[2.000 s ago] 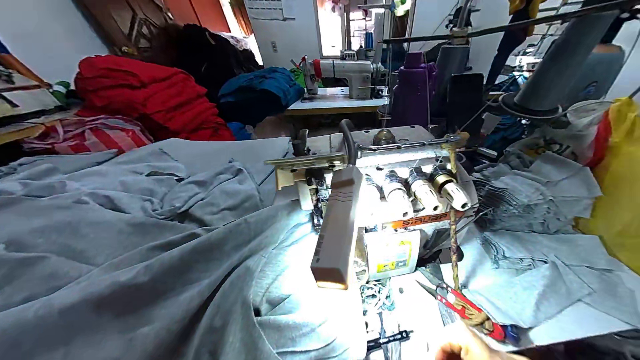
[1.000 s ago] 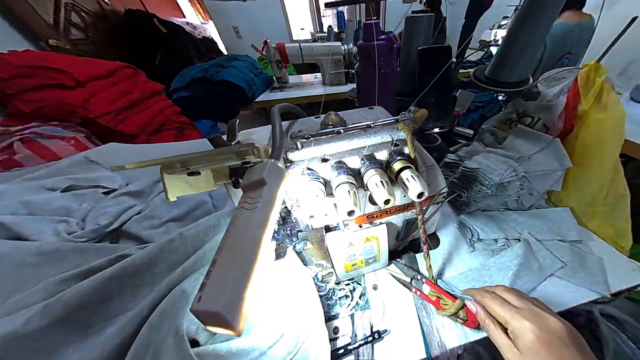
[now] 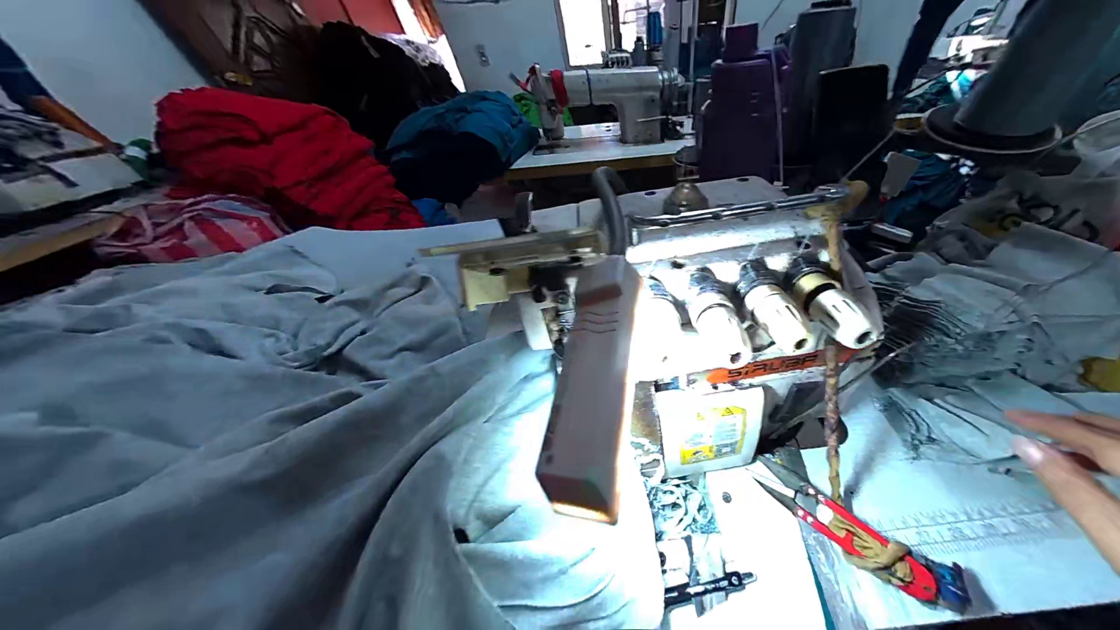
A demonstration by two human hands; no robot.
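Note:
My right hand [image 3: 1072, 464] reaches in at the right edge, fingers spread, over or beside the grey cut fabric pieces [image 3: 989, 420]; whether it touches them I cannot tell. Red-handled thread snips [image 3: 866, 547], wrapped with a tan band, lie on the table left of that hand. An overlock sewing machine [image 3: 735, 236] with several tension dials stands in the middle, and a lit work lamp [image 3: 591, 394] juts out before it. Grey fabric [image 3: 262, 455] covers the left side and runs up to the machine. My left hand is out of view.
A black pen [image 3: 709, 588] lies below the machine, near thread scraps [image 3: 682, 507]. Red cloth [image 3: 280, 149] and teal cloth [image 3: 464, 131] are heaped behind on the left. Another sewing machine [image 3: 626, 92] stands at the back. A large thread cone [image 3: 1019, 79] is at upper right.
My right hand was at the snips one second ago; it is now away from them, to the right, by the cut fabric. The snips lie on the table. The view has shifted.

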